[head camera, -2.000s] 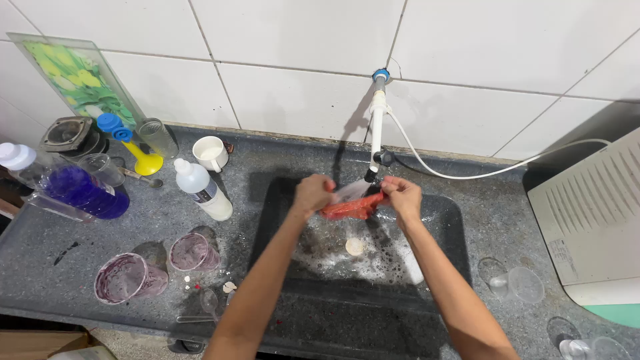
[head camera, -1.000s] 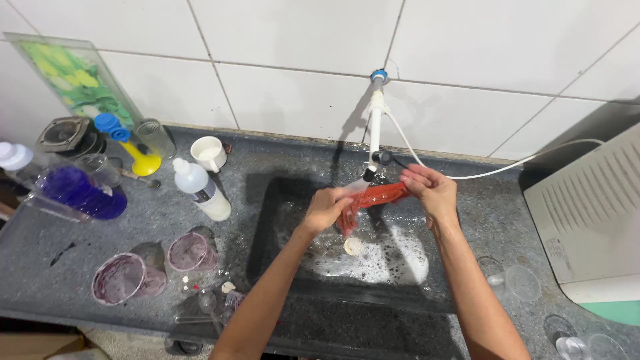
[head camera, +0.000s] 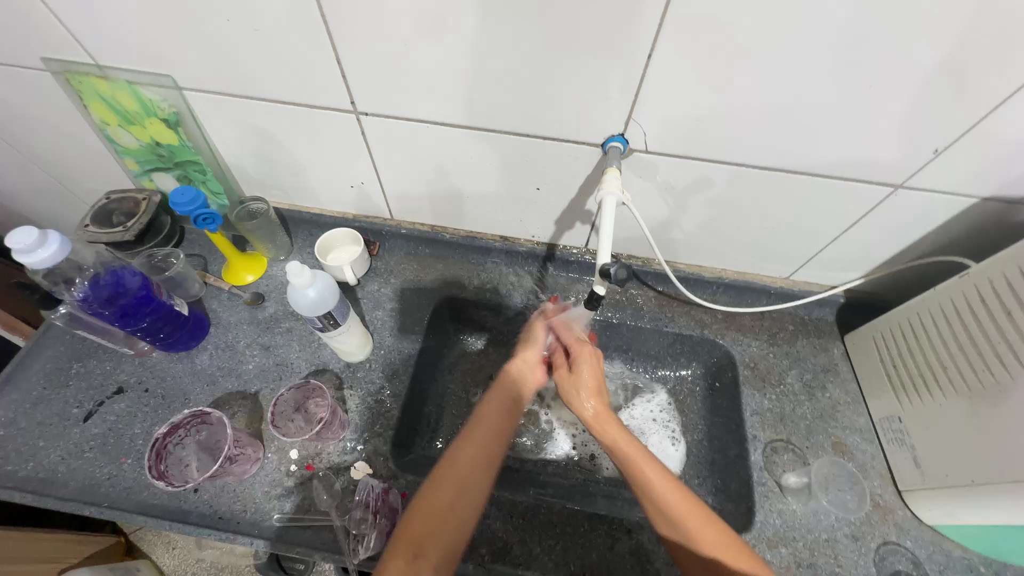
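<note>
Both hands are together under the black-tipped nozzle of the white tap (head camera: 606, 240), over the dark sink (head camera: 728, 432). My left hand (head camera: 531, 344) is blurred and closed around part of a wet reddish item (head camera: 594, 339), mostly hidden by the fingers. My right hand (head camera: 578, 370) presses against it from the other side. Water runs over the hands from the nozzle. White foam (head camera: 656, 424) and shallow water lie on the sink floor below them.
Left of the sink stand a white-capped bottle (head camera: 330, 312), a white mug (head camera: 342, 254), a bottle of purple liquid (head camera: 120, 296) and stained plastic cups (head camera: 308, 412). Clear cups (head camera: 838, 486) and a vented white appliance (head camera: 936, 376) are on the right. A white hose (head camera: 720, 307) crosses behind.
My hands have come together under the tap. The red item, stretched between them before, is now bunched up and mostly covered by the fingers.
</note>
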